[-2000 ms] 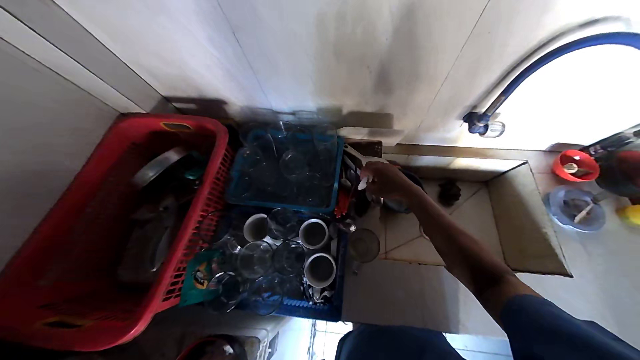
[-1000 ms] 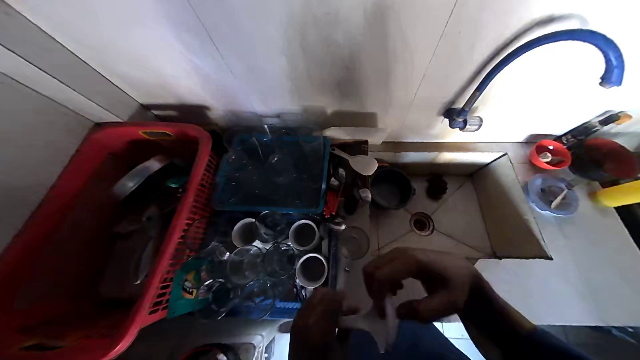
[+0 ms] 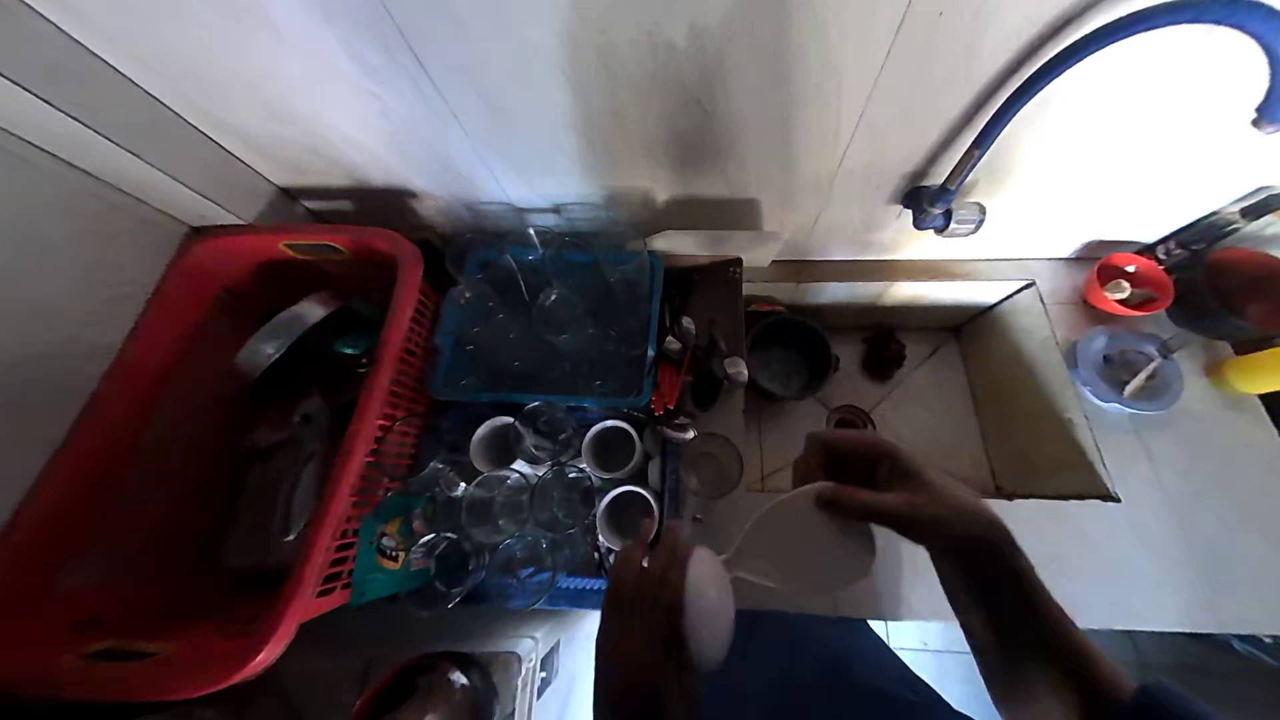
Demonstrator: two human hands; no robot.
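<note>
My right hand (image 3: 880, 485) pinches the edge of a thin, pale, rounded item (image 3: 805, 545) over the counter in front of the sink (image 3: 1045, 400); its exact kind is unclear. My left hand (image 3: 645, 615) is blurred, fingers extended, beside the blue rack. Against its inner side is a smooth white oval object (image 3: 708, 608); whether the fingers grip it cannot be told. White mugs (image 3: 612, 449) and clear drinking glasses (image 3: 497, 505) stand in the blue rack, left of my hands. A single clear glass (image 3: 711, 465) stands between rack and sink.
A red plastic basket (image 3: 400, 310) holds dishes at the left. Glassware fills a blue tray (image 3: 650, 330) by the wall; cutlery (image 3: 675, 375) stands beside it. A dark pot (image 3: 790, 357) sits in the sink. A blue faucet (image 3: 1050, 75), red bowl (image 3: 1128, 284) and bluish plate (image 3: 1125, 368) are right.
My right hand has come back from beside the cutlery. Both hands were close together a second ago and are now apart. The white spoon-like utensil seen by the cutlery no longer shows there.
</note>
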